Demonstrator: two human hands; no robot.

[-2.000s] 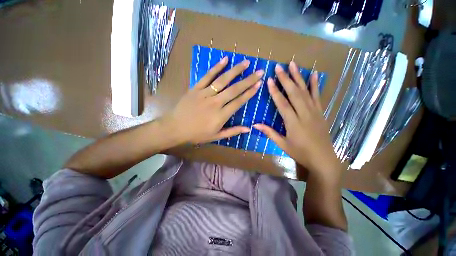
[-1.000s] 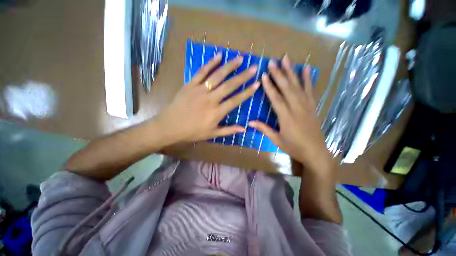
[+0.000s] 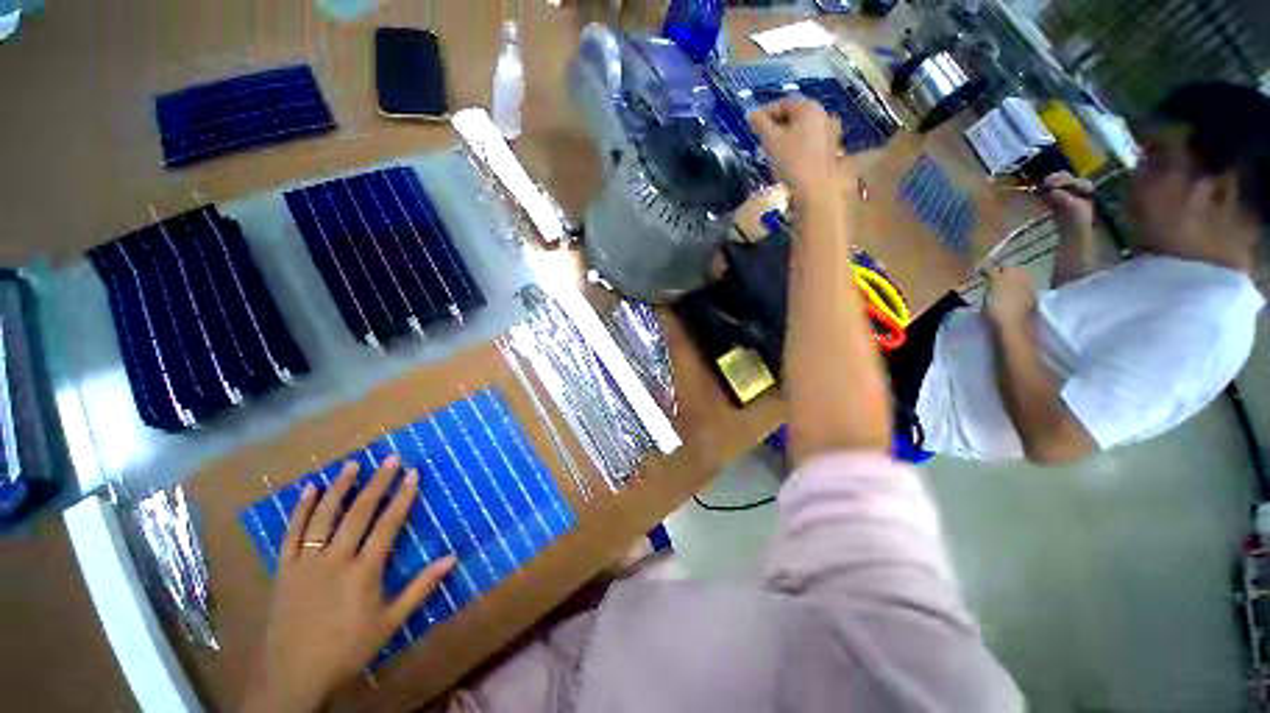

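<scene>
The bright blue cell panel point(image 3: 481, 488) lies on the brown tabletop, with fine silvery lines and short wire ends at its edges. My left hand point(image 3: 341, 571) rests palm down on the panel's left part, fingers spread, a ring on one finger. My right hand point(image 3: 797, 139) is stretched far out to the right rear, near dark cells beyond the grey ribbed cylinder. Its fingers are curled; whether it holds anything cannot be told.
Navy cell stacks point(image 3: 383, 251) lie behind the panel. Ribbon bundles point(image 3: 578, 397) and white bars point(image 3: 95, 557) flank it. The ribbed cylinder point(image 3: 648, 230), yellow patch point(image 3: 745, 373) and red-yellow handles point(image 3: 880, 304) stand right. A phone point(image 3: 411, 73) and bottle point(image 3: 508, 84) are rear. A person point(image 3: 1100, 341) sits right.
The view has swung right and up. My right hand has left the panel and reached out to the right rear. My left hand stays on the panel, now at its left part.
</scene>
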